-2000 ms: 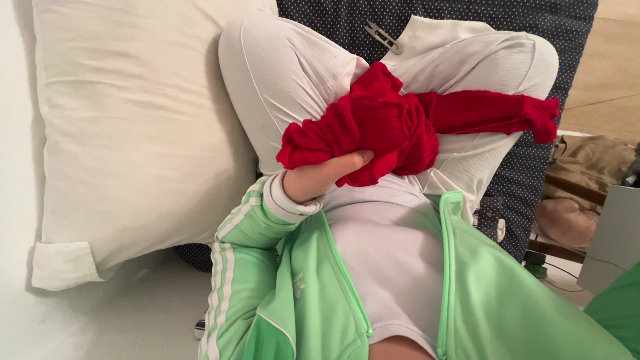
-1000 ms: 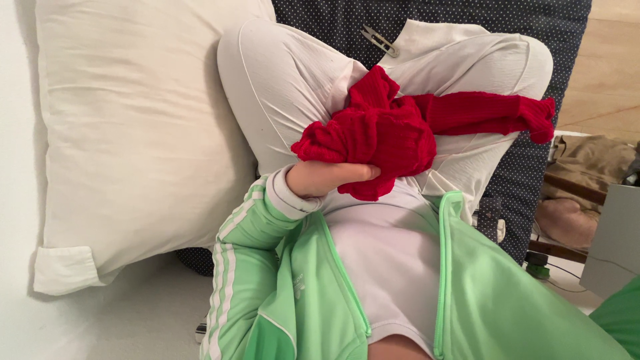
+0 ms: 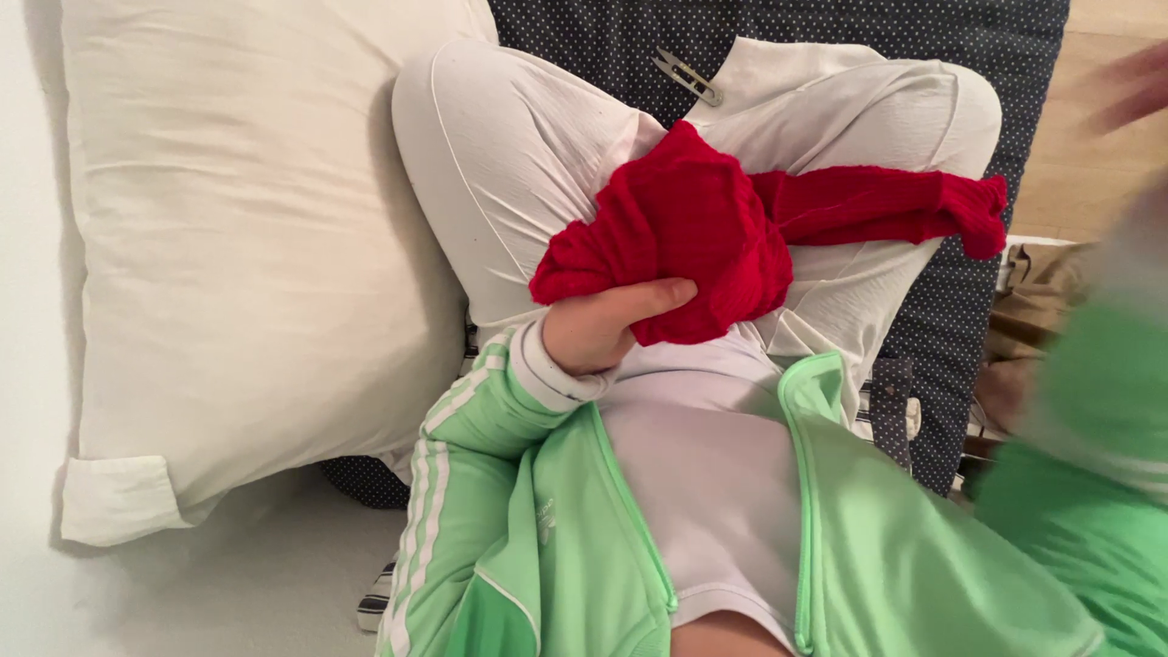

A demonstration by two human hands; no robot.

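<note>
A red knitted garment (image 3: 693,228) lies bunched over my crossed legs, with a sleeve-like strip of it stretched across one knee to the right. My left hand (image 3: 607,319) grips its lower left side, the thumb on top and the other fingers hidden under the cloth. At the upper right edge my right hand (image 3: 1131,87) is blurred and partly cut off, away from the garment, with fingers apart and nothing seen in them. Small metal thread snips (image 3: 687,77) rest beyond the garment, beside a white cloth edge over the dotted cushion.
A large cream pillow (image 3: 246,237) takes up the left side. Under my legs lies a dark dotted cushion (image 3: 940,338). To the right are a wooden surface (image 3: 1077,119) and brown fabric items (image 3: 1036,297) below it.
My right hand and green sleeve have come into view at the right edge, blurred by motion. The bunched red fabric has shifted and spread somewhat in my left hand.
</note>
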